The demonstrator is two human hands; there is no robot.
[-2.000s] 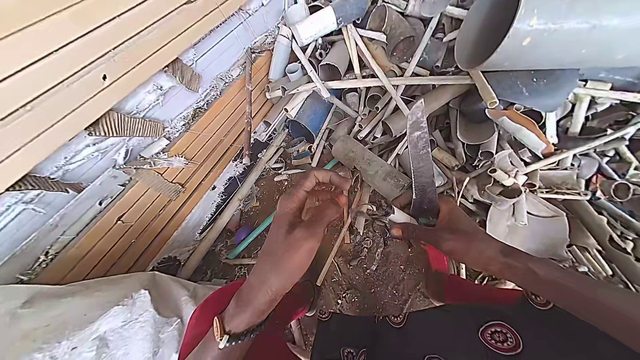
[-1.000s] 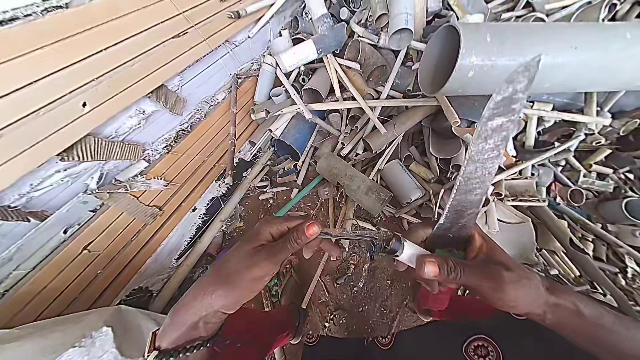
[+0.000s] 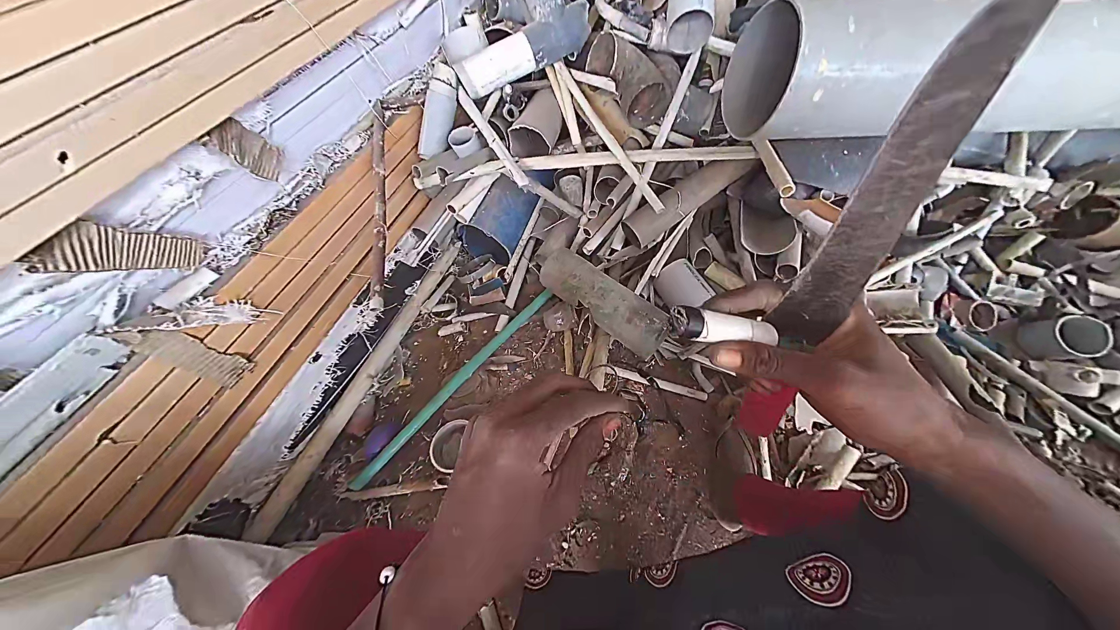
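My right hand (image 3: 840, 376) holds a machete, its long worn blade (image 3: 914, 166) slanting up to the upper right. The thumb and fingers of the same hand also pinch a short white pipe piece (image 3: 726, 327) with a dark end. My left hand (image 3: 551, 437) is lower and to the left, its fingers curled over the dirt; whether a small scrap lies between them I cannot tell. A dirty grey pipe section (image 3: 604, 300) lies beyond both hands, near the dark end of the white piece. A green rod (image 3: 451, 389) rests on the ground left of my left hand.
Cut pipes and strips cover the ground ahead and to the right. A large grey pipe (image 3: 927, 61) lies at the upper right, behind the blade. Tan slatted panels (image 3: 289, 350) stretch along the left, with torn corrugated cardboard (image 3: 114, 248). A pale sack (image 3: 166, 569) is at lower left.
My left hand has drawn away from the white pipe piece; one second ago it held dark strands at that piece's end. The right hand keeps hold of the machete and the piece.
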